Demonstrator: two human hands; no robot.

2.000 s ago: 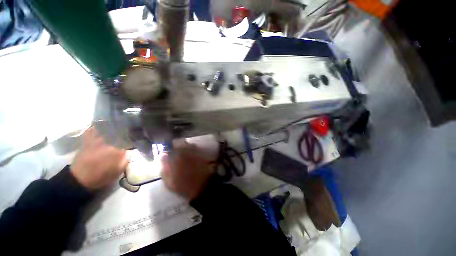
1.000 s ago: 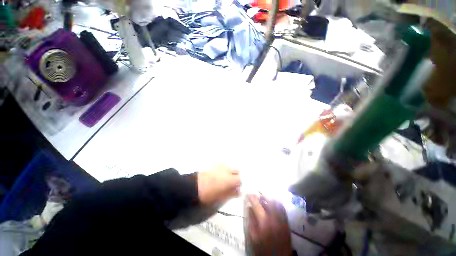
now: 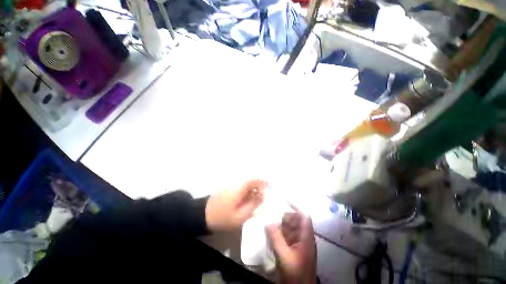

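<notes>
A small white fabric piece [image 3: 254,243] with rounded corners is held between both hands at the lower middle, near the table's front edge. My left hand [image 3: 236,207] has its fingers closed on the piece's upper left part. My right hand [image 3: 294,244] grips its right side, thumb towards the left. Glare hides the piece's upper edge and the fingertips. The sewing machine's white head [image 3: 360,169] is just right of and beyond the hands; its needle area is lost in glare.
A purple radio or fan [image 3: 77,52] and flat purple case [image 3: 109,102] lie far left. A blue basket [image 3: 33,172] is lower left. An orange bottle [image 3: 383,126] and green tube [image 3: 455,125] stand behind the machine head. Black-handled scissors [image 3: 375,267] lie lower right.
The head view has swung left from the machine. Both hands now hold the white piece raised nearer the front edge, where its rounded corners show.
</notes>
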